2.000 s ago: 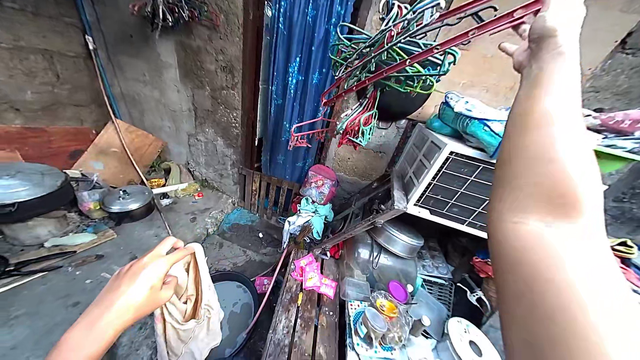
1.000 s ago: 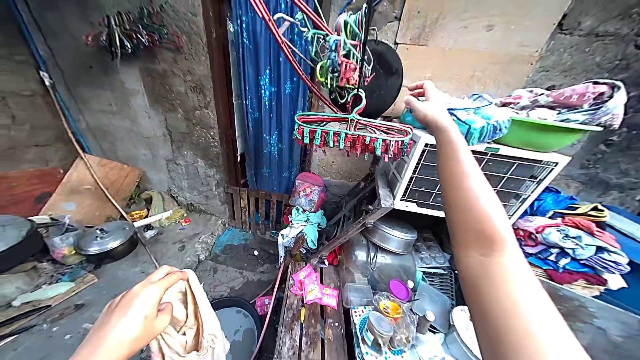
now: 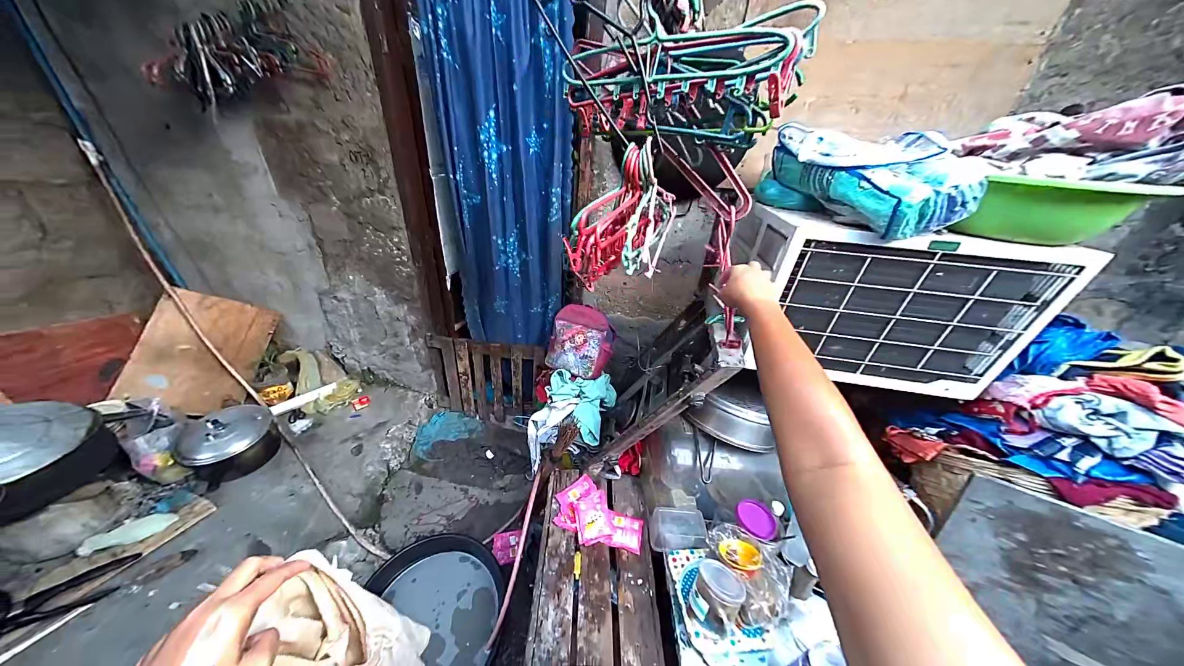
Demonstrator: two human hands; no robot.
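Observation:
My left hand is closed on a bunched cream cloth at the lower left, beside a black basin of water. My right hand reaches out to red plastic hangers that hang left of the white air conditioner. Its fingers are curled at them; whether they grip one is not plain. A bunch of red and white hangers hangs to the left of that hand. Above are green and red clip hangers.
A wooden bench bears pink packets. Jars and tubs stand right of it, with folded clothes farther right. Lidded pots sit at the left. A blue curtain hangs behind. A green basin rests on the air conditioner.
My right hand has come down from high at the upper right to the hangers beside the air conditioner. My left hand still holds the cream cloth.

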